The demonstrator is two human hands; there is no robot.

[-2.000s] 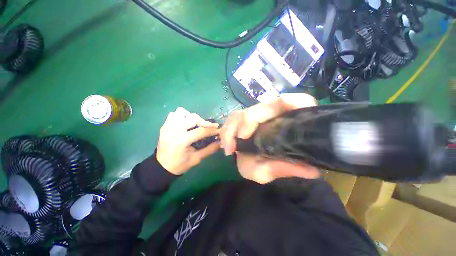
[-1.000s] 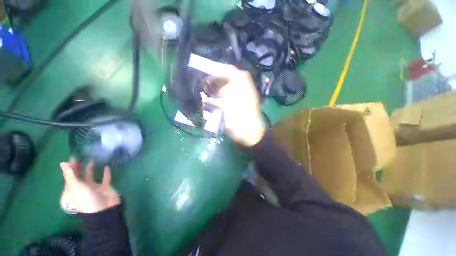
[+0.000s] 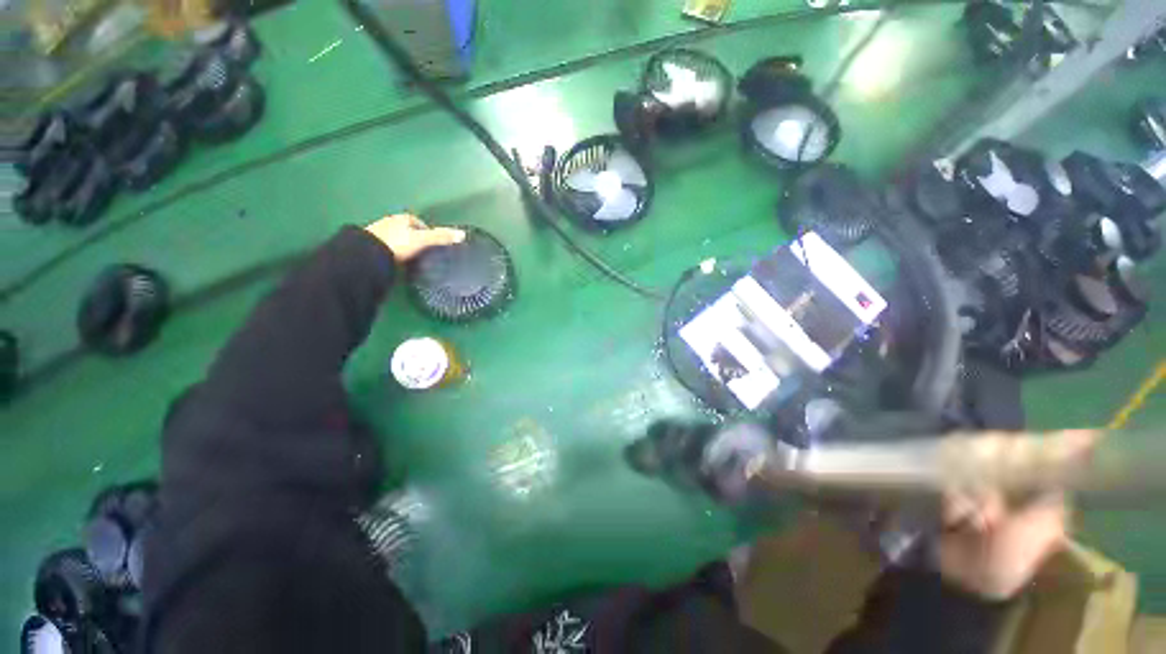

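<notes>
My left hand [image 3: 416,239] is stretched forward, its fingers on the upper left rim of a round black fan head [image 3: 463,275]. The fan lies with its ribbed rear side facing up. My right hand [image 3: 1004,524] is at the lower right, blurred, partly covered by a pale hanging rod [image 3: 882,463] close to the camera. Whether its fingers hold the rod cannot be told. A blurred black piece [image 3: 678,454] shows at the rod's left end.
A yellow can [image 3: 426,364] stands below the fan. The white screw feeder [image 3: 786,319] is right of centre. More fans [image 3: 604,183] lie beyond, with piles at right [image 3: 1074,256], upper left [image 3: 134,128] and lower left [image 3: 113,543]. A black cable [image 3: 473,128] crosses the upper middle. A carton [image 3: 1100,600] shows at lower right.
The view has shifted. My left hand, apart from a fan a second ago, now touches a fan's rim. My right hand has moved from over the feeder to the lower right. The large driver seen earlier is not clearly visible.
</notes>
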